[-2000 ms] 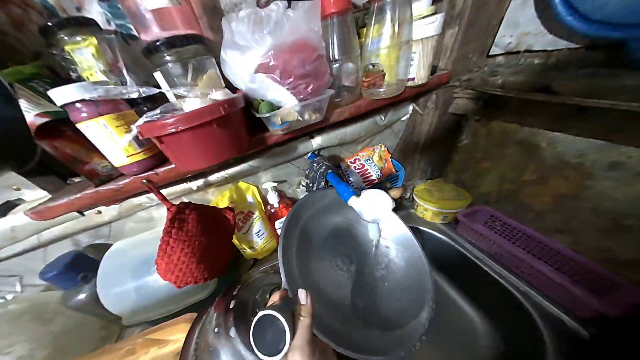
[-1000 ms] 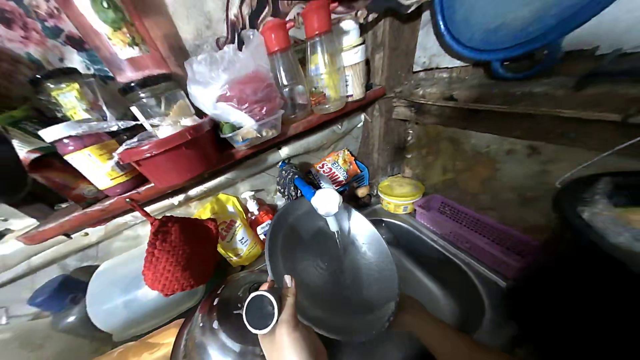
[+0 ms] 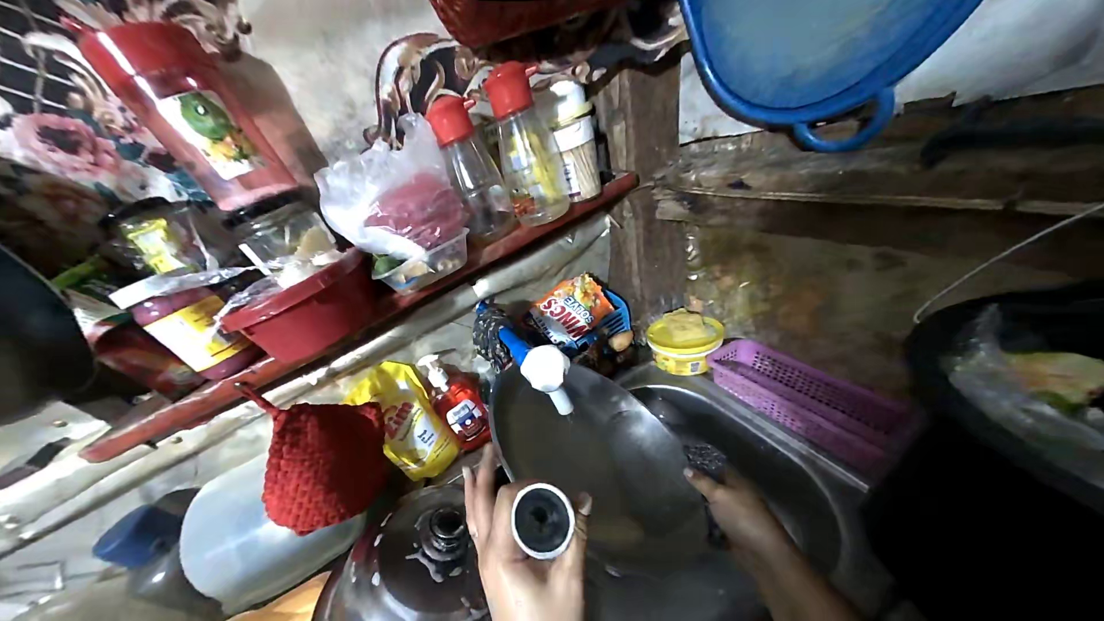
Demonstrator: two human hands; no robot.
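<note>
A dark metal pan [image 3: 604, 448] with some water in it is tilted over the stainless steel sink [image 3: 776, 483], below a white faucet spout [image 3: 547, 371] with a blue part. My left hand [image 3: 526, 543] grips the pan's handle [image 3: 542, 520], whose round end faces me. At the pan's right side, my right hand [image 3: 742, 509] holds a dark, rough scouring pad [image 3: 705, 459] between its fingers, close to the rim. Some fingers of the right hand are hidden.
A glass-like lid [image 3: 414, 561] lies left of the pan. Behind stand a red soap bottle [image 3: 463, 410], a yellow pouch [image 3: 410, 423], a yellow tub [image 3: 684, 345] and a purple basket [image 3: 802, 401]. A red crocheted potholder [image 3: 321, 466] hangs from the shelf [image 3: 552, 233].
My right hand has come into view at the pan's right side and now shows a scouring pad. The faucet's stream, seen earlier, no longer shows. The view has swung right.
</note>
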